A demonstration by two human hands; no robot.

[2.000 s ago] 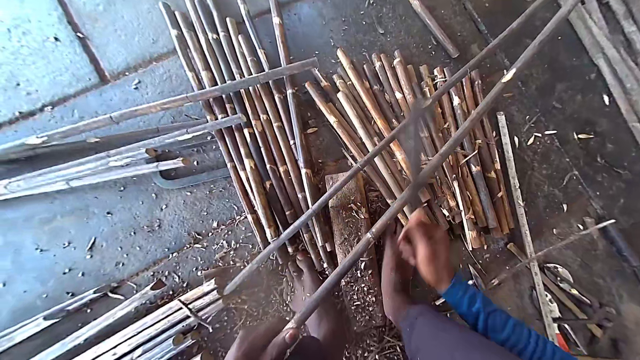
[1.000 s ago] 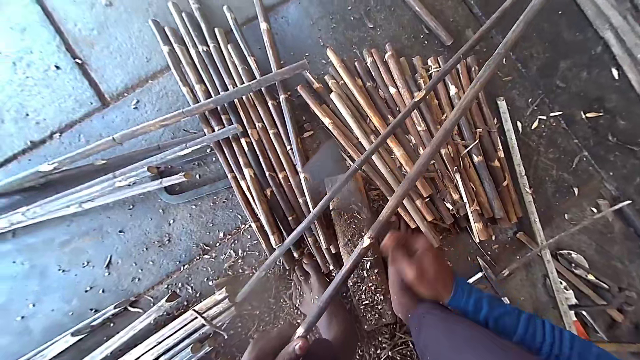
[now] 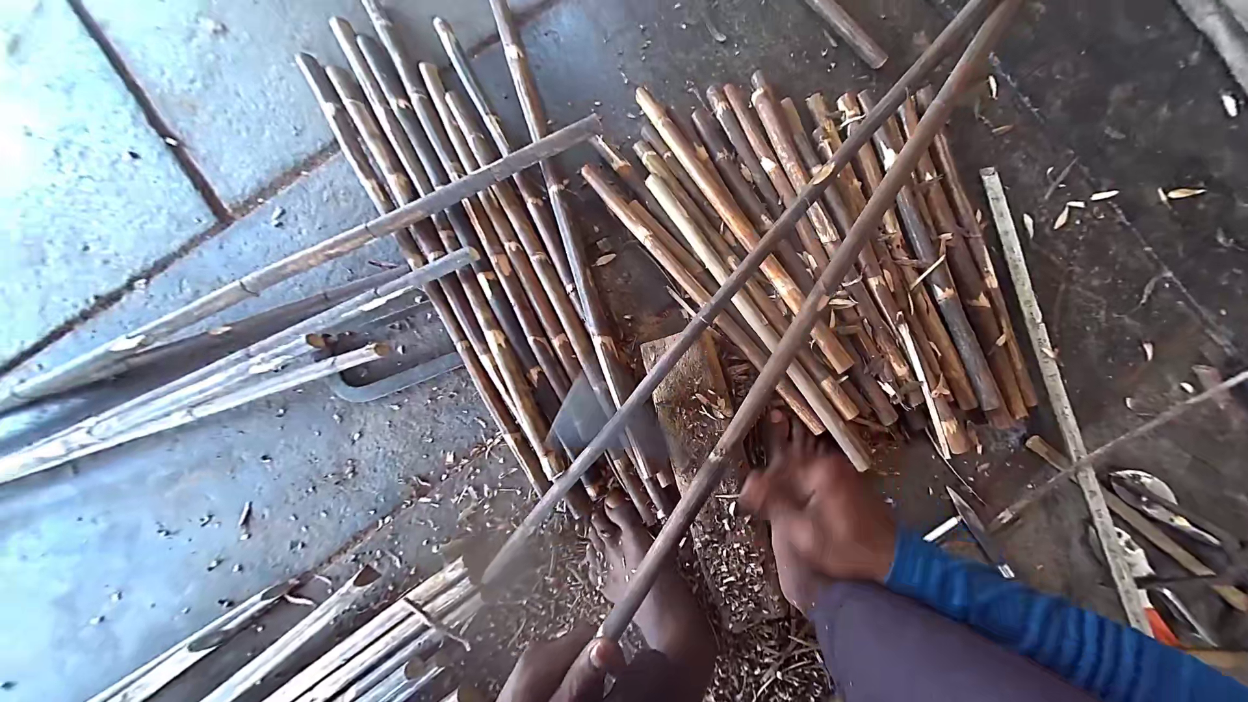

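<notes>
My left hand [image 3: 561, 671], at the bottom edge, is closed around the lower end of a long cane pole [image 3: 780, 361] that slants up to the top right. A second, thinner pole [image 3: 673, 356] runs close beside it, its lower end blurred. My right hand [image 3: 824, 517], in a blue sleeve, is blurred with its fingers curled, right of the held pole. It seems to grip a bladed tool, whose grey blurred blade [image 3: 595, 419] shows left of the pole; the handle is hidden. A wooden block [image 3: 682, 375] lies under the poles, between my bare feet [image 3: 648, 575].
Cut cane pieces lie in a left pile [image 3: 497, 263] and a right pile [image 3: 829, 234]. More canes [image 3: 292, 253] reach in from the left, over a curved metal piece [image 3: 400, 382]. A straight measuring strip [image 3: 1048, 361], small tools [image 3: 980, 531] and shavings [image 3: 760, 624] lie about.
The blurred blade has moved from above my right hand to the left, across the held pole, and now shows lower over the left pile. My left hand still holds the pole's lower end.
</notes>
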